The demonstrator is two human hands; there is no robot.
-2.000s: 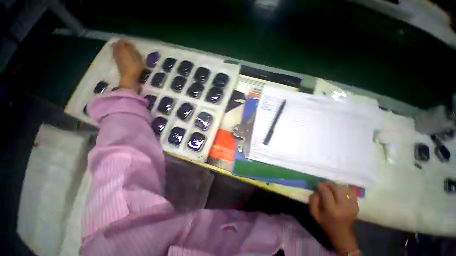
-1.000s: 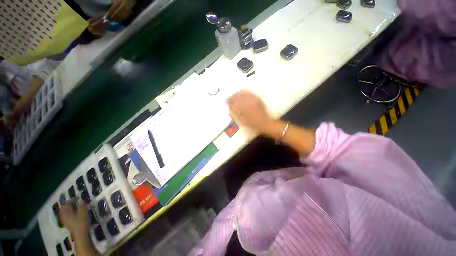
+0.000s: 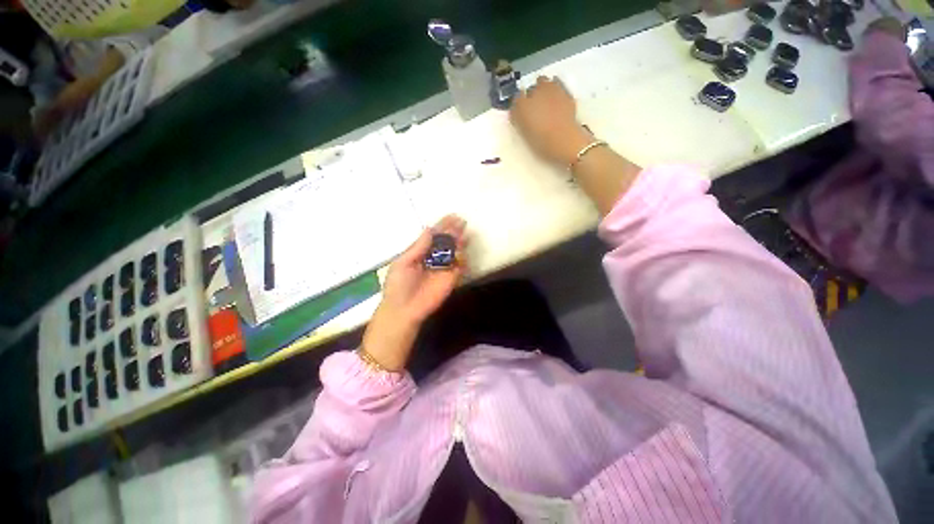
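Note:
My left hand (image 3: 415, 288) is palm up in front of the bench, holding one dark glossy watch case (image 3: 440, 252) with a silvery edge. My right hand (image 3: 545, 115) is back down on the bench beside a clear bottle; its fingers are curled and whatever lies under them is hidden. The white blister tray (image 3: 203, 292) at the left holds rows of dark units. A loose pile of units (image 3: 731, 63) lies at the far right of the bench.
A record sheet (image 3: 338, 230) with a black pen (image 3: 268, 251) lies over green and blue folders. The clear bottle (image 3: 468, 84) stands at the back edge. Another person's pink sleeve (image 3: 889, 102) is at the right. White trays (image 3: 179, 496) are below the bench.
My left hand has come from the tray to the middle, now with a watch case. My right hand has moved right and back. The units that lay near the bottle are no longer visible there.

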